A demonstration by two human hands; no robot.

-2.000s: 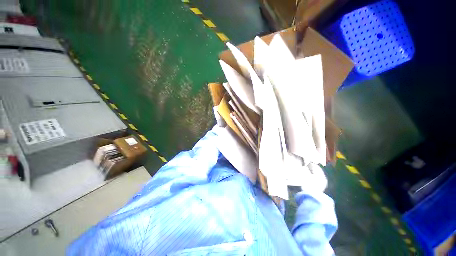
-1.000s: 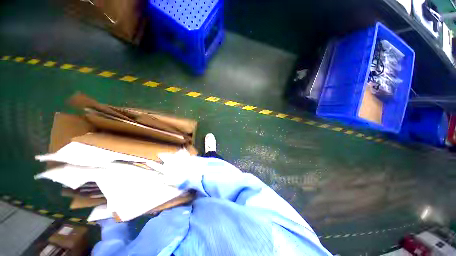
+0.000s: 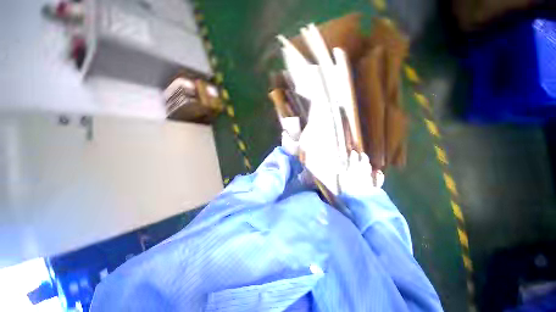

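Note:
An open brown carton point(image 3: 384, 109) is in front of my body, with white divider sheets point(image 3: 326, 91) standing upright and fanned in it. My right hand point(image 3: 359, 173), in a white glove, is at the near edge of the carton and sheets; the blur hides its exact hold. My left hand point(image 3: 291, 135), also white-gloved, is at the left side of the sheets, partly hidden, its grip unclear. Some brown sheet edges point(image 3: 279, 102) show at the left of the white ones.
A grey-white cabinet or bench point(image 3: 110, 173) is at the left. A small carton of sheets point(image 3: 194, 99) stands beside it. A blue plastic stool point(image 3: 512, 79) is at the upper right. Yellow-black floor tape point(image 3: 448, 173) runs on both sides of the carton.
The view has swung back from the blue crate toward the cabinets at the left. The carton, at the left a second ago, is now straight ahead. Both gloved hands are more visible.

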